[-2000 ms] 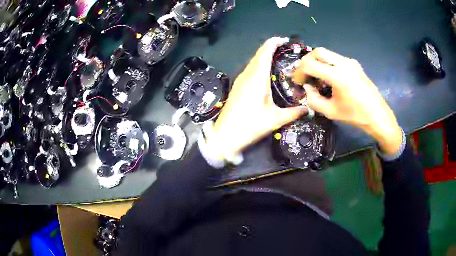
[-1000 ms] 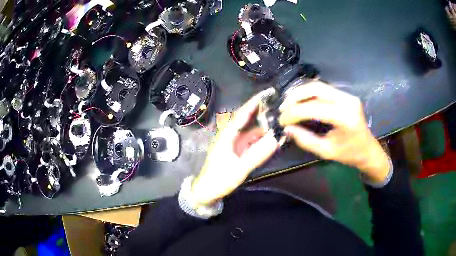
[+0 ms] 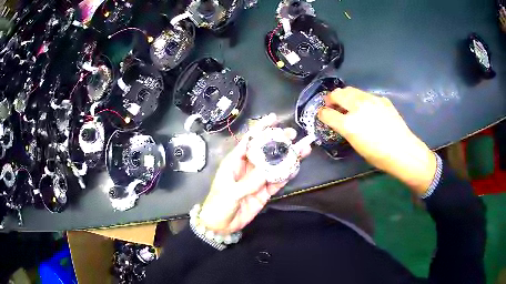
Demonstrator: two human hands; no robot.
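Note:
My left hand (image 3: 241, 186) holds a pale round lens board (image 3: 274, 154) with a dark lens at its centre, facing up. A short white flat cable (image 3: 304, 142) runs from it to a round black camera housing (image 3: 305, 102) on its right. My right hand (image 3: 366, 130) has its fingertips on the circuit board (image 3: 320, 119) in that housing and hides part of it. Another black housing (image 3: 305, 49) with a board, red wires and a yellow dot lies above, its lens board (image 3: 295, 9) at the top.
Several unfinished housings crowd the left of the dark bench (image 3: 383, 39). One housing (image 3: 211, 94) and a pale lens board (image 3: 187, 152) lie left of my left hand. A black unit (image 3: 480, 55) stands far right. A cardboard box (image 3: 91, 258) is below the bench edge.
The housing and lens board, closely bunched between my hands a second ago, are now spread apart. My left hand has turned palm up under the lens board. The upper housing was set free earlier.

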